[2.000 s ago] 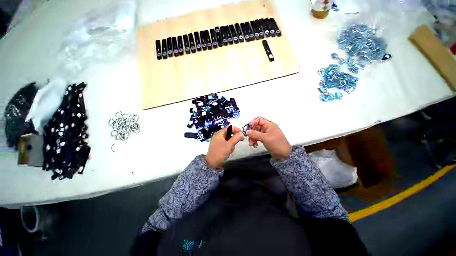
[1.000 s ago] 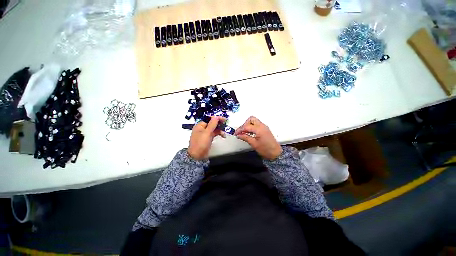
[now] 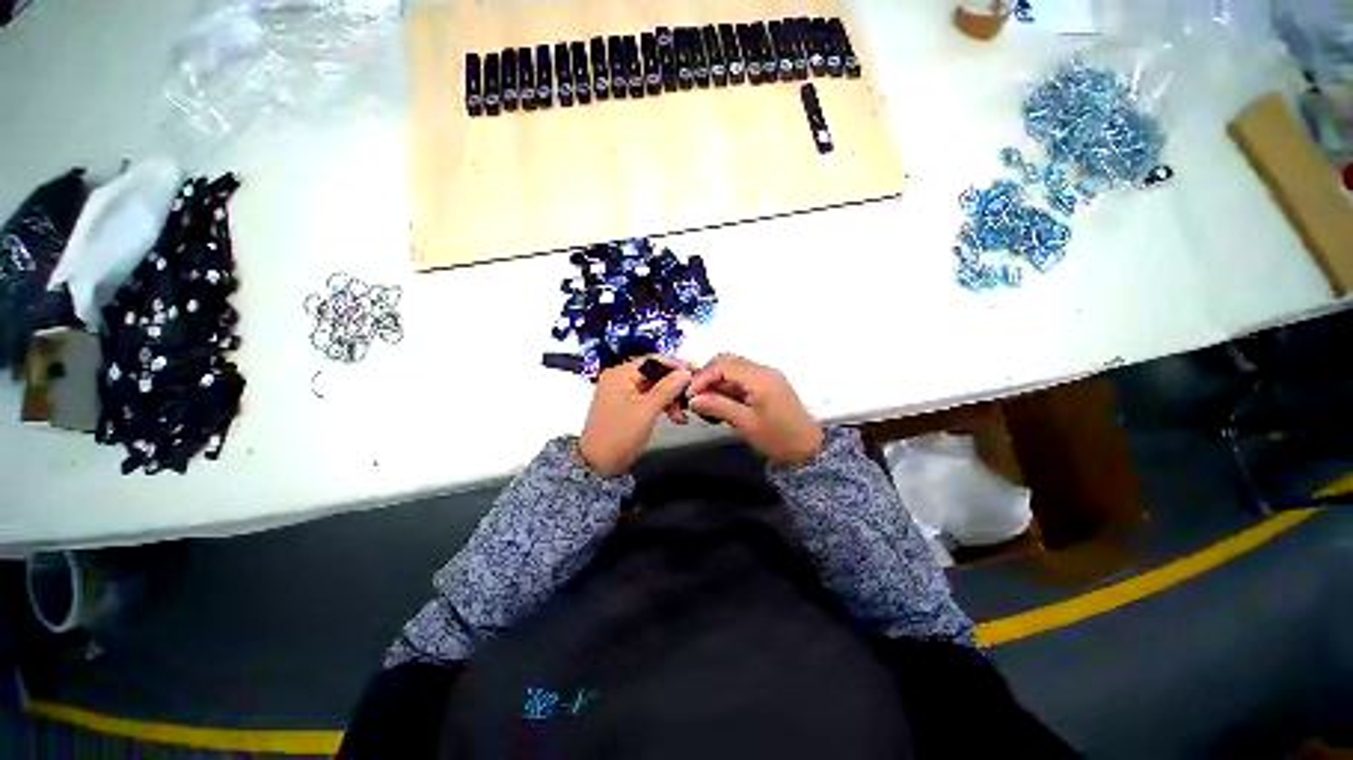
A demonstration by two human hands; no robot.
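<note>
My left hand [image 3: 634, 414] grips a black strap tab [image 3: 654, 370] above the table's front edge. My right hand [image 3: 754, 410] meets it fingertip to fingertip and pinches the tab's other end, which is mostly hidden by the fingers. Whether a ring or clasp is on the tab cannot be told. Just behind the hands lies a mixed heap of black and blue-silver assemblies [image 3: 631, 297]. A row of black straps [image 3: 579, 71] lies on the tan board [image 3: 653, 171], with a single strap [image 3: 816, 119] below the row.
A pile of wire rings [image 3: 353, 318] lies left of the heap. A large loose strap pile [image 3: 171, 327] and a small brown carton [image 3: 63, 379] are at far left. Blue-silver metal pieces [image 3: 1012, 230] and a long tan block [image 3: 1288, 186] are at right. A white bag [image 3: 957, 490] is below the edge.
The strap tab was stretched between the hands with its silver dot showing a second ago. The hands are now closer together and cover that end. The view has shifted slightly.
</note>
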